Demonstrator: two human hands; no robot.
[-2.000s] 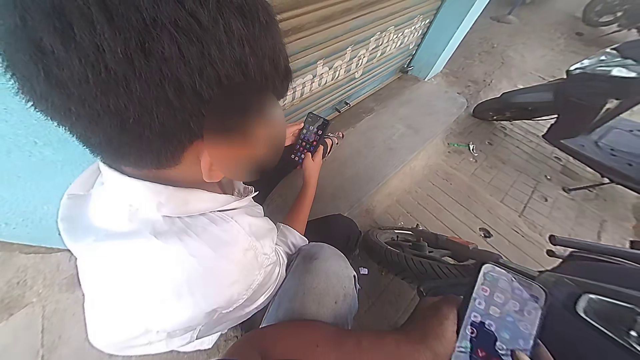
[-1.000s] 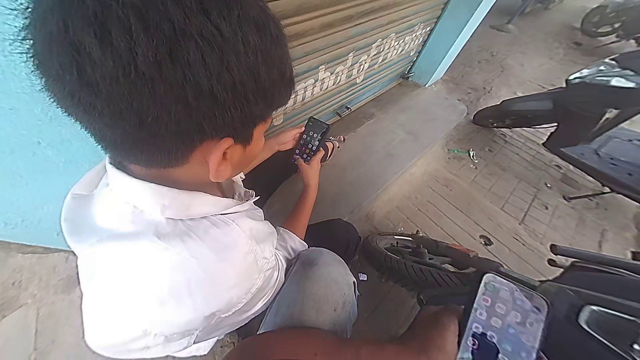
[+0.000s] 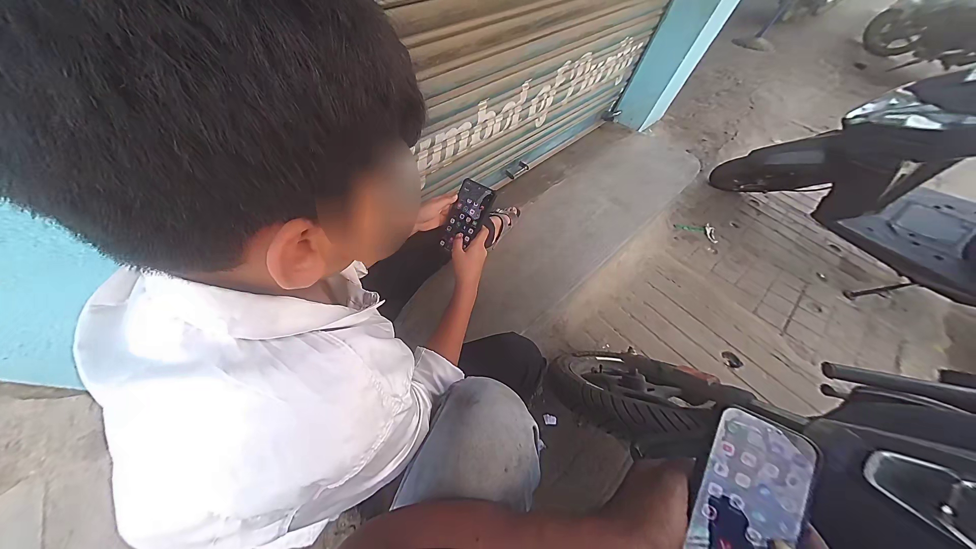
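Note:
My left hand [image 3: 657,496] is shut on a smartphone [image 3: 753,480], whose lit screen shows app icons and a dark reflection. The forearm crosses the bottom of the view from the left. Some skin shows beside the phone's lower right edge, and a small blurred tip lies over its bottom; I cannot tell which hand these belong to. A seated person in a white shirt [image 3: 259,412] holds another smartphone [image 3: 467,213] in both hands, with icons on its dark screen. A knee in faded jeans [image 3: 473,442] is near my forearm; whose it is cannot be told.
A lettered roller shutter [image 3: 534,84] with a blue pillar [image 3: 671,61] stands behind a concrete step [image 3: 602,206]. One motorcycle's wheel [image 3: 610,396] is close beside my phone. A scooter [image 3: 900,168] stands on the paving at right, with another motorcycle [image 3: 915,34] farther back.

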